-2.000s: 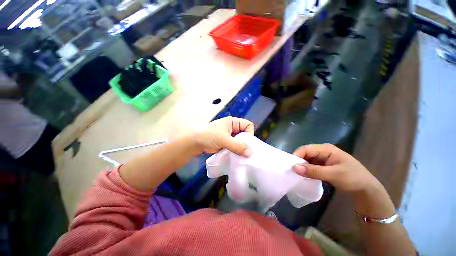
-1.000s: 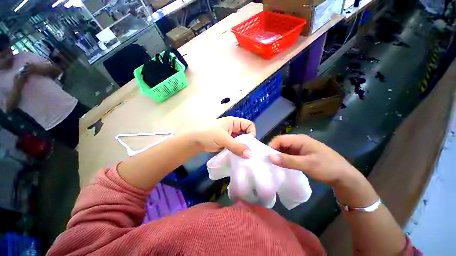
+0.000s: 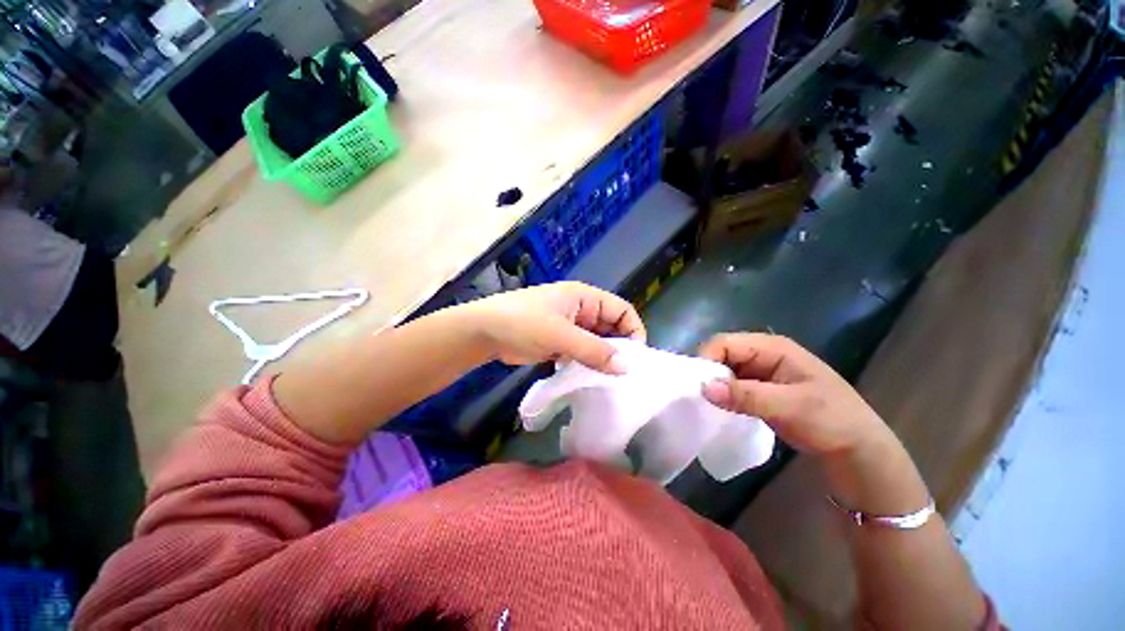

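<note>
A small white garment (image 3: pixel 642 401) hangs in front of my chest, its upper edge stretched between my two hands and its lower parts falling in loose folds. My left hand (image 3: pixel 570 327) pinches the edge between thumb and fingers on the left. My right hand (image 3: pixel 771 385) pinches the edge on the right. A white plastic hanger (image 3: pixel 286 339) lies on the wooden table to the left, beyond my left forearm, with its hook partly hidden by my sleeve.
The wooden table (image 3: pixel 457 148) holds a green basket (image 3: pixel 323 160) of black items and a red basket (image 3: pixel 635 31). Blue crates (image 3: pixel 598 197) and a cardboard box (image 3: pixel 759 203) stand below. A purple bin (image 3: pixel 383 471) is low left. A person (image 3: pixel 37 277) is at the left edge.
The garment's edge is spread wider than a second ago, with my hands slightly farther apart. The view has tilted down, so the baskets sit higher and the red one is cut off.
</note>
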